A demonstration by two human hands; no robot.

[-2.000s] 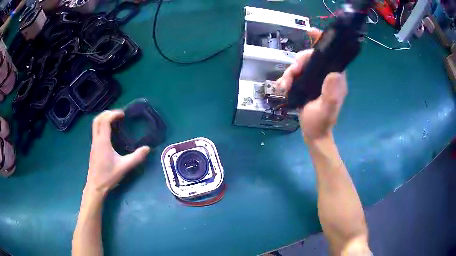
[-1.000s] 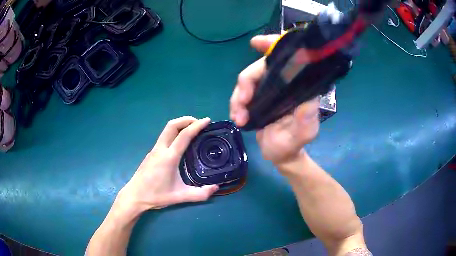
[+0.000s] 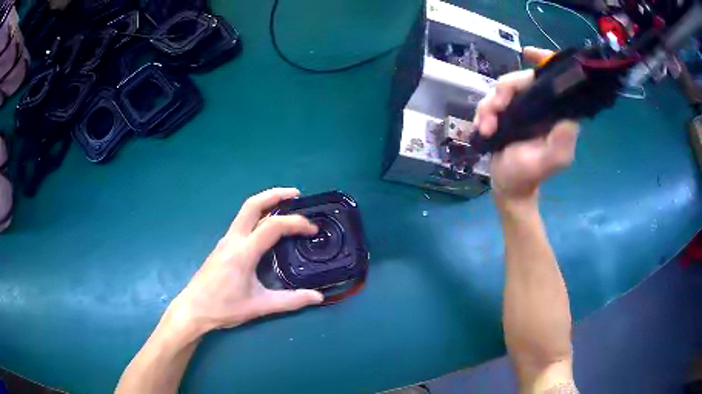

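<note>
The housing, topped by the black cover frame [image 3: 350, 231], sits on the green bench, with a black round speaker driver [image 3: 327, 245] in its middle and a reddish rim showing at its lower right. My left hand [image 3: 246, 265] grips it from the left, thumb at the near side, one finger over the driver. My right hand [image 3: 531, 146] is closed around the black electric screwdriver [image 3: 554, 96], which is tilted. The screwdriver's lower end is at the pick-up block [image 3: 459, 132] of the white screw feeder [image 3: 419, 146]; the tip is hidden or blurred.
Loose black cover frames [image 3: 146, 96] lie heaped at the upper left. Pink cups [image 3: 11, 54] stand at the left edge. A black cable [image 3: 308, 69] runs to the feeder. A white cable [image 3: 539, 27] loops at the upper right. The green bench [image 3: 192, 154] has a curved near edge.
The black frame has gone from beside the housing onto its top, with my left hand. My right hand swung the screwdriver over near the housing, then back right to the feeder.
</note>
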